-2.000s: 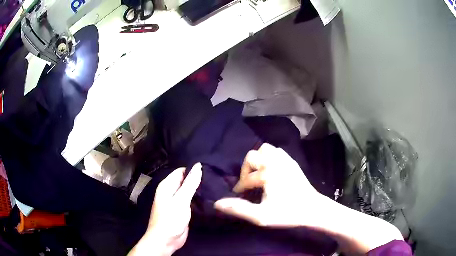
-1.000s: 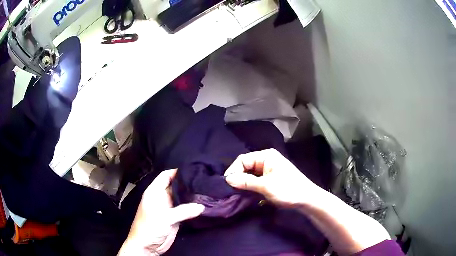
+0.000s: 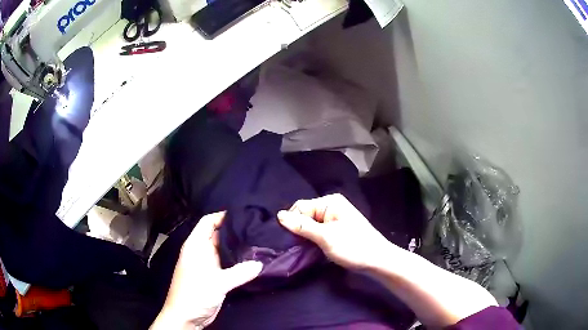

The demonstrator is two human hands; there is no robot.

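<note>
A dark purple garment body (image 3: 225, 167) fills my lap. My left hand (image 3: 209, 274) holds its folded part from the left, thumb on top and fingers partly hidden under the cloth. My right hand (image 3: 329, 229) pinches the dark cloth between thumb and index finger. Between the hands a shinier, lighter purple lining (image 3: 280, 265) shows. More dark cloth (image 3: 39, 213) hangs over the table's left edge and runs up under the lit needle area of the sewing machine (image 3: 48, 80).
The white table (image 3: 161, 90) holds black scissors (image 3: 142, 24), red and black snips (image 3: 143, 48) and a black rectangle (image 3: 229, 14). Pale sheets (image 3: 309, 113) lie beyond my lap. A clear plastic bag (image 3: 480, 213) is by the grey wall (image 3: 503, 97). Something orange (image 3: 44, 301) is at lower left.
Both hands have come onto the cloth; my right hand now pinches it, and the lighter purple lining has come into view. The view has shifted, so the table sits further left and higher.
</note>
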